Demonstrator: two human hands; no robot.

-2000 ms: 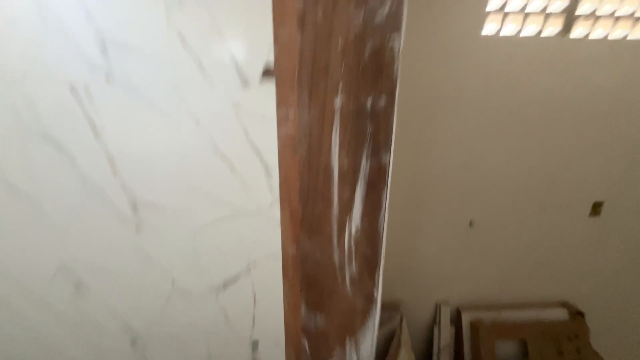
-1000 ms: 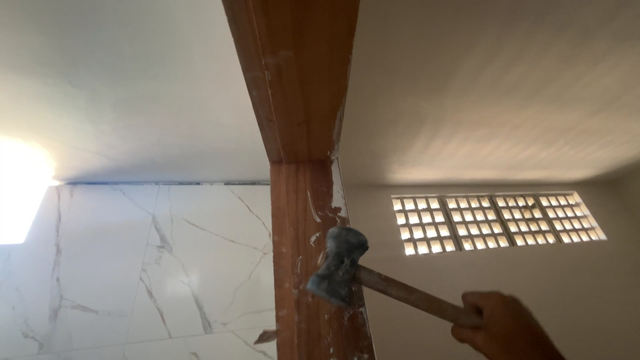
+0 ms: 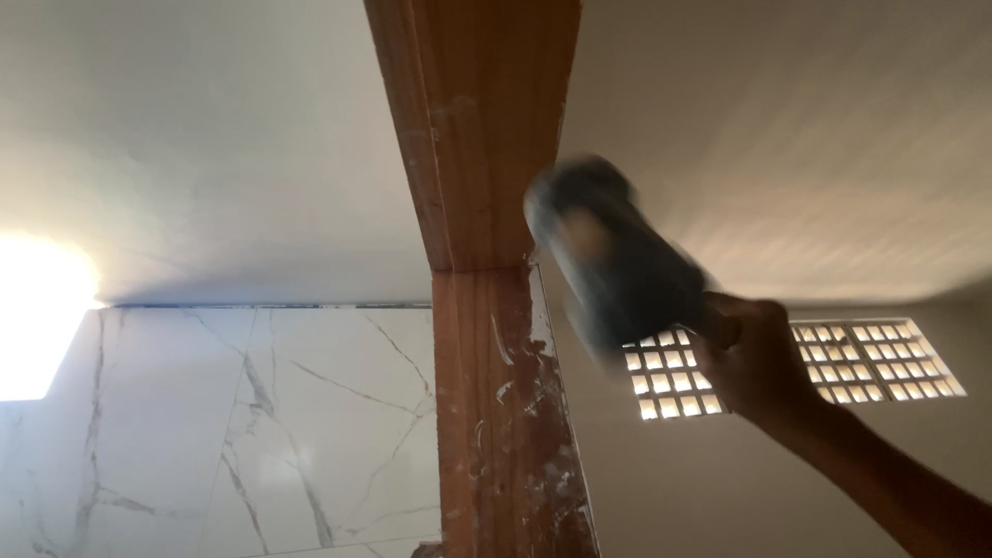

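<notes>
My right hand (image 3: 756,356) grips the handle of a hammer or mallet (image 3: 620,256) with a thick, dark head, blurred by motion. The head is raised in front of the right edge of a brown wooden door frame (image 3: 496,403); whether they touch cannot be told. White smears of plaster or paint mark the upright of the frame, mostly along its right side. The wooden head piece (image 3: 488,139) meets the upright at a corner joint. My left hand is out of view.
White marble-look tiles (image 3: 310,434) cover the wall on the left, below a pale ceiling (image 3: 232,155). Bright light (image 3: 39,325) enters at far left. On the right, a plain wall (image 3: 697,488) has a ventilation grille (image 3: 876,360) high up.
The view has tilted up from two seconds ago, when no hand showed. Since one second ago, the hammer head has moved off the upright toward the upper right, and more of my forearm shows.
</notes>
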